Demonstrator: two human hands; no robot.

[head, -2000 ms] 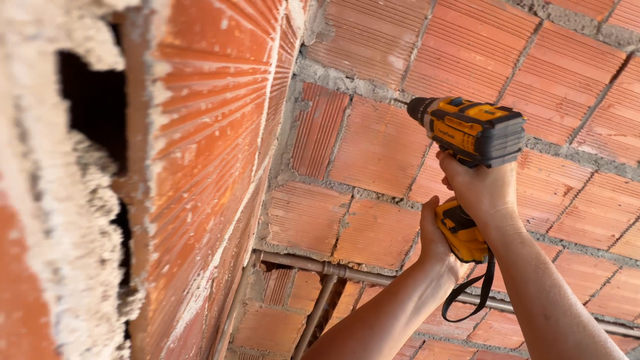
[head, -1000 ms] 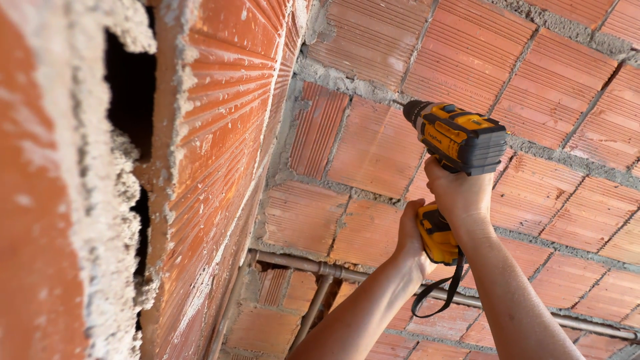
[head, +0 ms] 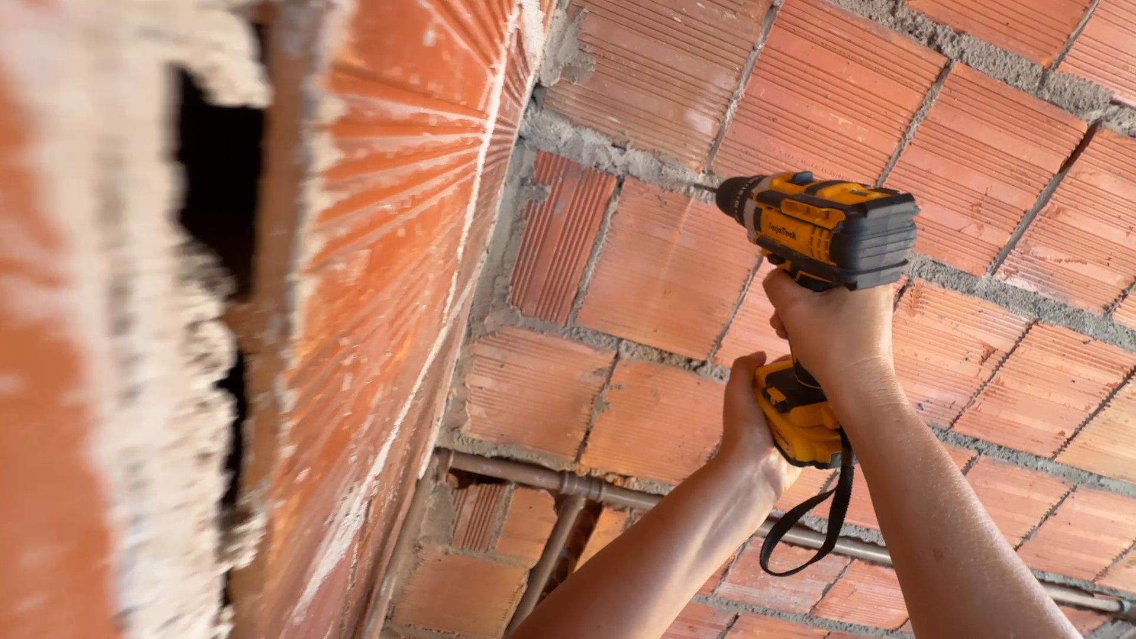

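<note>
A yellow and black cordless drill (head: 816, 226) points left, its thin bit (head: 704, 187) at the mortar joint (head: 621, 158) between hollow clay blocks. My right hand (head: 834, 328) is wrapped around the upper grip, just below the drill's body. Lower down, my left hand (head: 750, 417) holds the drill's battery base (head: 794, 426) from the left side. A black wrist strap (head: 812, 532) hangs in a loop from the base. Whether the bit's tip is inside the mortar cannot be told.
A clay block wall (head: 390, 266) with smeared mortar rises close on the left, with a dark broken gap (head: 217, 177) near its rough edge. A grey pipe (head: 639, 497) runs along the ridged block surface, and a branch pipe (head: 548, 559) joins it below my left hand.
Against the block joints, the drill and both hands first moved slightly left, then a little back to the right. Both hands have kept their hold on the drill.
</note>
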